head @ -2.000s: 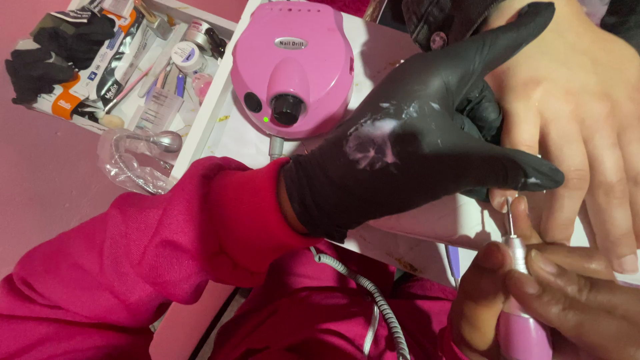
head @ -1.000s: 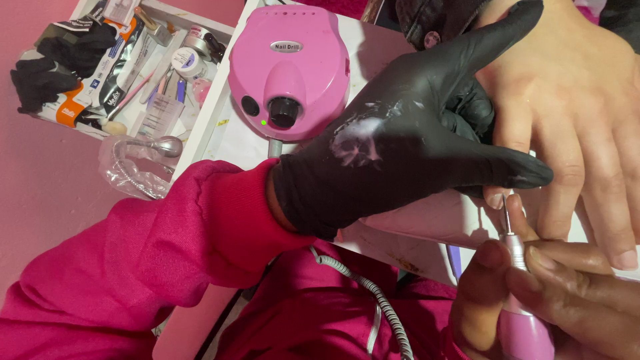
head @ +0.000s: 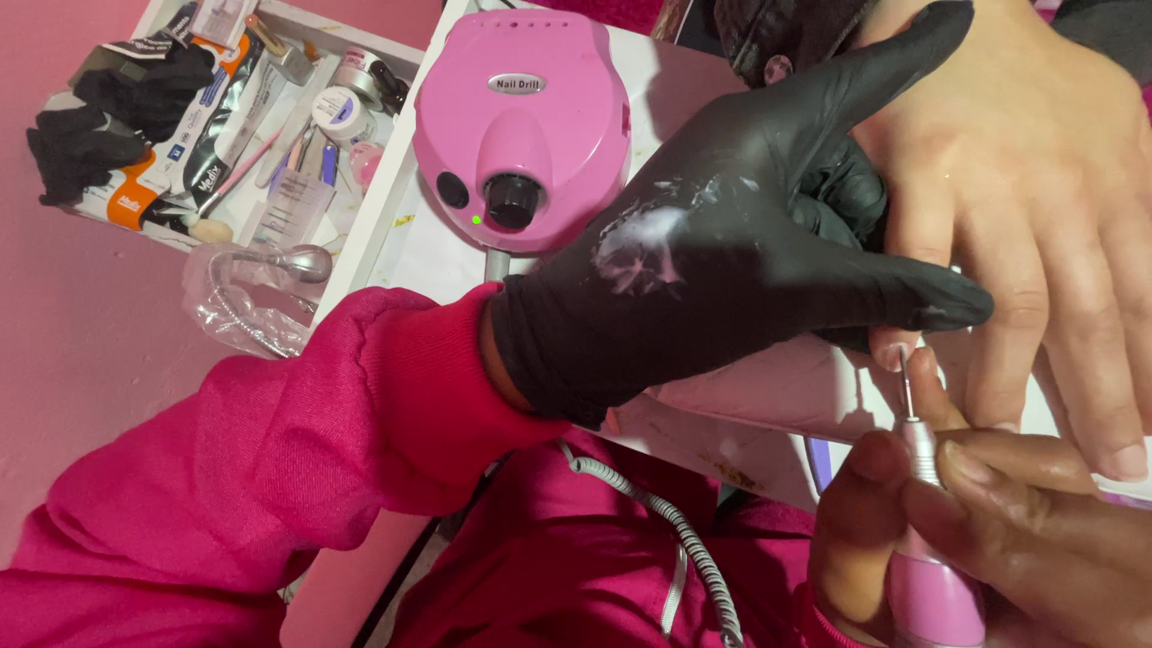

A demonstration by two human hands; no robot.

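My left hand (head: 720,234), in a black glove with a whitish smear on its back, lies against another person's hand (head: 1008,171); its thumb and a raised finger reach over that hand, and its other fingers are curled at one finger of it. In my ungloved right hand (head: 972,504) is the pink and silver handpiece (head: 931,576) of a nail drill, pointing up. Its thin metal bit (head: 905,387) is at the nail (head: 891,354) of that same finger. The pink nail drill control box (head: 522,135), with a green light lit, stands left of my glove.
At the upper left, a white tray (head: 360,261) holds black gloves (head: 117,117), packets, jars (head: 342,115) and brushes. A plastic-wrapped flexible metal neck (head: 229,288) lies beside it. A coiled grey cord (head: 666,513) hangs over my lap. A pinkish padded surface (head: 765,387) is under the hands.
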